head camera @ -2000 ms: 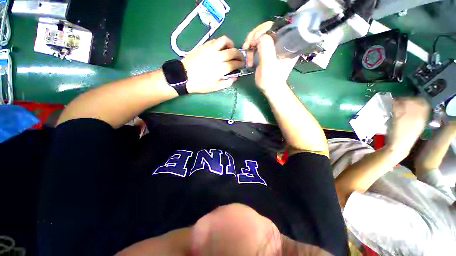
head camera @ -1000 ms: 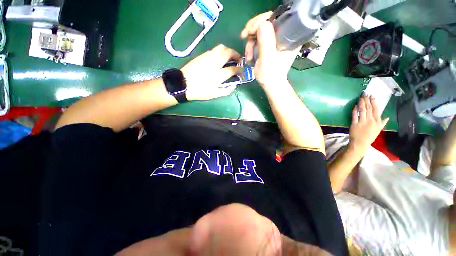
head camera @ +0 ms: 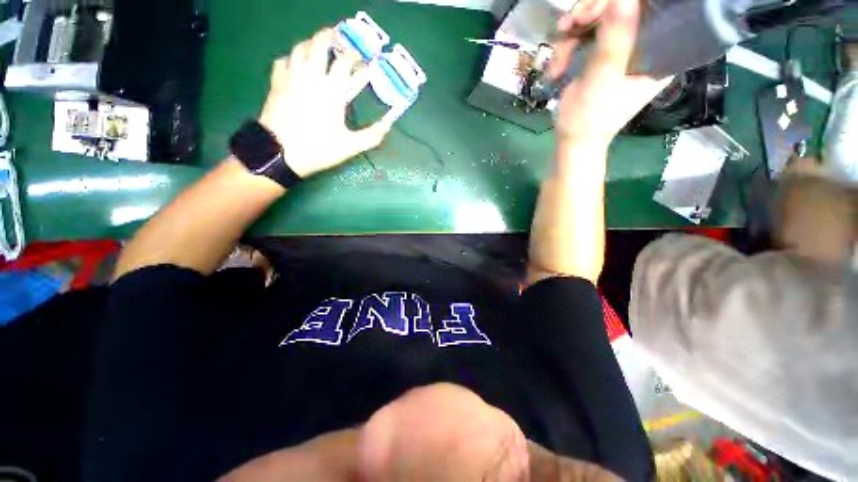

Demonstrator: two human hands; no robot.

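Observation:
Two lock pieces with blue-and-white block ends lie side by side at the bench's upper middle, one block (head camera: 362,38) behind the other (head camera: 399,77). My left hand (head camera: 325,104), with a black watch on the wrist, is around the nearer piece. Its thumb is at the block, and the palm hides the rest. My right hand (head camera: 597,89) grips a thick grey electric screwdriver (head camera: 685,40), raised over the bench. A thin bit-like rod (head camera: 494,42) shows by the screw feeder (head camera: 516,83). The screwdriver's tip is not clear.
A second feeder (head camera: 102,127) and a black box (head camera: 169,75) stand at the left on the green bench (head camera: 245,202). White loops (head camera: 9,202) lie at the left edge. A black fan (head camera: 691,102) and white piece (head camera: 694,174) are at the right. A co-worker's blurred arm (head camera: 818,212) is beside me.
My left hand has moved left and forward from the middle to the lock that lay there, and two blocks now show together. My right hand has moved right and forward with the screwdriver. The co-worker has leaned in.

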